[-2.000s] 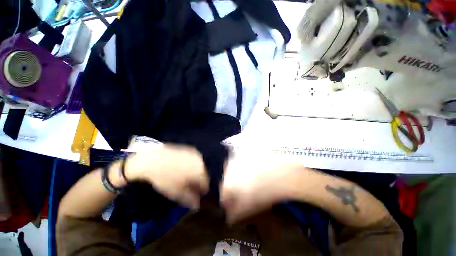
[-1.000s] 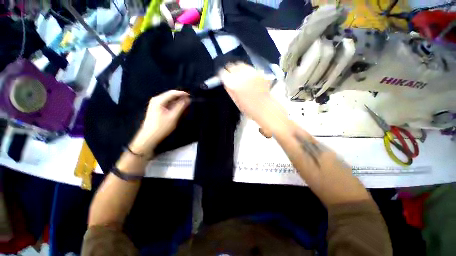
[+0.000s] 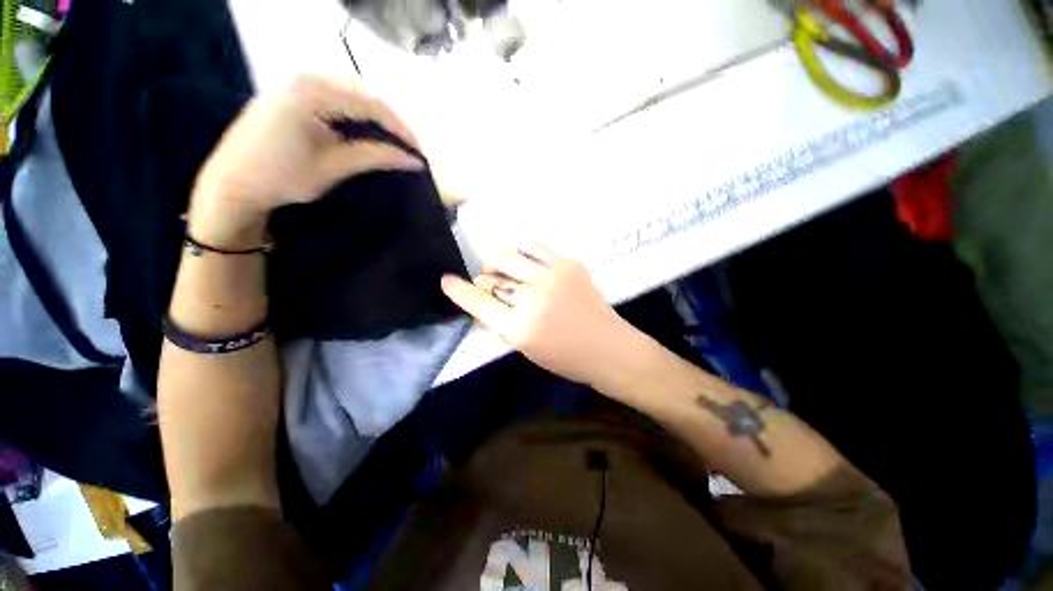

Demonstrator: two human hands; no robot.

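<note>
The black garment piece [image 3: 358,254] lies over the table's front edge, with a light grey-blue panel [image 3: 358,387] hanging below it. More black and grey fabric spreads to the far left. My left hand [image 3: 295,144] is bent over the top of the black piece, with a fold of black fabric between thumb and fingers. My right hand [image 3: 537,306] is at the piece's right edge, its thumb and fingertips on the black corner. The machine's presser foot area [image 3: 502,35] is at the top, blurred and cut off; my hands are in front of it.
Scissors with red and yellow handles [image 3: 854,52] lie at the upper right. A printed ruler scale [image 3: 785,173] runs along the table's front edge. A dark cloth heap [image 3: 889,312] is below the table at right. Yellow tape [image 3: 112,516] shows at lower left. A green basket [image 3: 17,64] is upper left.
The view has turned and moved closer to the table's front. My hands have come together on the black piece near the front edge, and the grey panel now shows below it.
</note>
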